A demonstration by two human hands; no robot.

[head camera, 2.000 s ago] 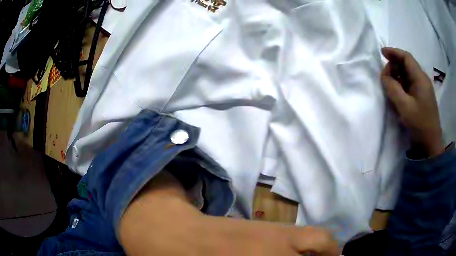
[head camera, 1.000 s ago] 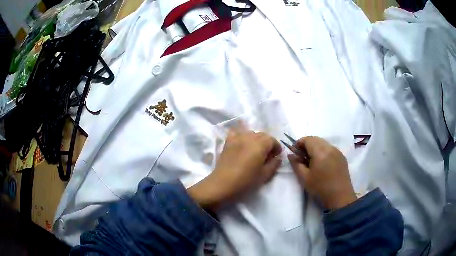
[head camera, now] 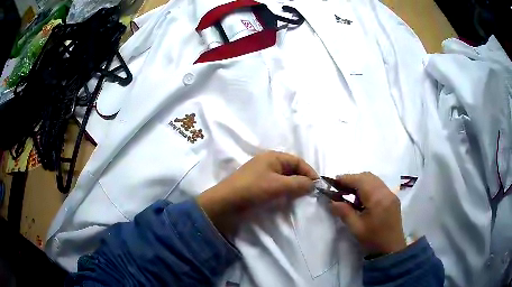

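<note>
A white uniform jacket point(head camera: 241, 106) lies spread in front of me, with a dark red collar point(head camera: 238, 49), a white button point(head camera: 188, 79) and gold-brown chest embroidery point(head camera: 188, 128). My left hand point(head camera: 266, 182) pinches a bit of the jacket's white cloth near its middle. My right hand point(head camera: 373, 207) holds dark metal thread snips point(head camera: 338, 192), their blades pointing left at the pinched cloth by my left fingertips. Any thread there is too fine to tell.
Black hangers point(head camera: 62, 84) lie tangled at the left, with plastic bags point(head camera: 31, 56) behind them. Another white jacket point(head camera: 376, 56) lies beneath and beyond, with a black hanger at the collar. More white garments point(head camera: 471, 101) are heaped at the right. The wooden table point(head camera: 36, 204) shows at the left.
Two seconds ago my hands were apart over the jacket; they then came together at its middle. Since one second ago, the snips have met the cloth pinched by my left fingers.
</note>
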